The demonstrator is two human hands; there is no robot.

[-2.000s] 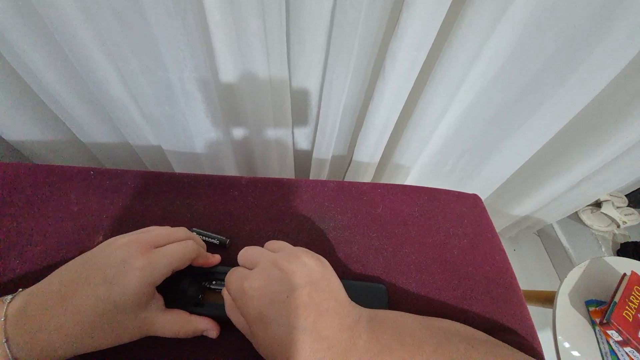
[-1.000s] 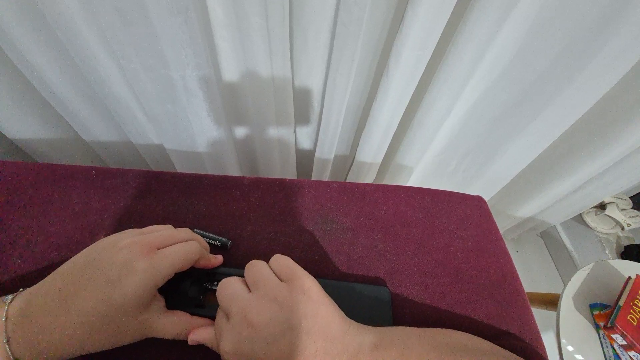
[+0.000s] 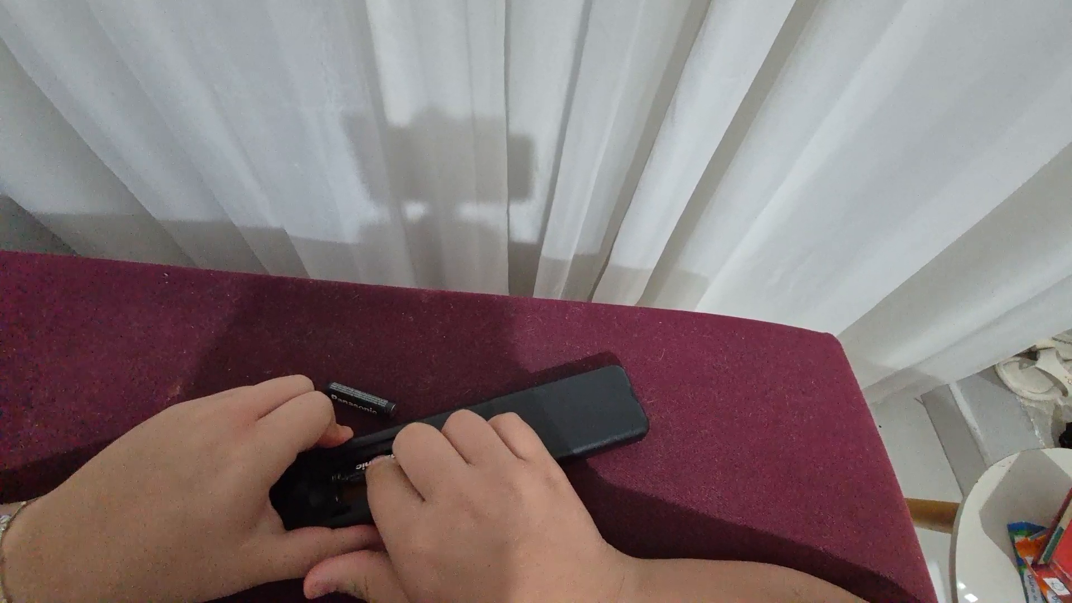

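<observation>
A black remote control (image 3: pixel 578 410) lies face down at a slant on maroon upholstery (image 3: pixel 720 377), its battery compartment uncovered near the left end. My left hand (image 3: pixel 209 477) grips that end between thumb and fingers. Over the compartment, my right hand (image 3: pixel 494 511) presses its fingers on a Panasonic battery (image 3: pixel 362 466), which is mostly hidden. The right thumb reaches under the remote's lower edge, by the left thumb. A second Panasonic battery (image 3: pixel 362 399) rests on the fabric just above the remote, beside the left fingertips.
White curtains (image 3: pixel 586 151) hang behind the upholstered seat. At the lower right stands a round white table (image 3: pixel 980 519) bearing a red book (image 3: pixel 1059 544) and colourful packets or papers (image 3: pixel 1028 548). White shoes or similar items (image 3: pixel 1038 368) are on the floor at the far right.
The remote's right end has swung upward, so it now lies at a slant. My right hand has shifted lower over the compartment, its thumb now showing below. The loose battery has stayed above the remote.
</observation>
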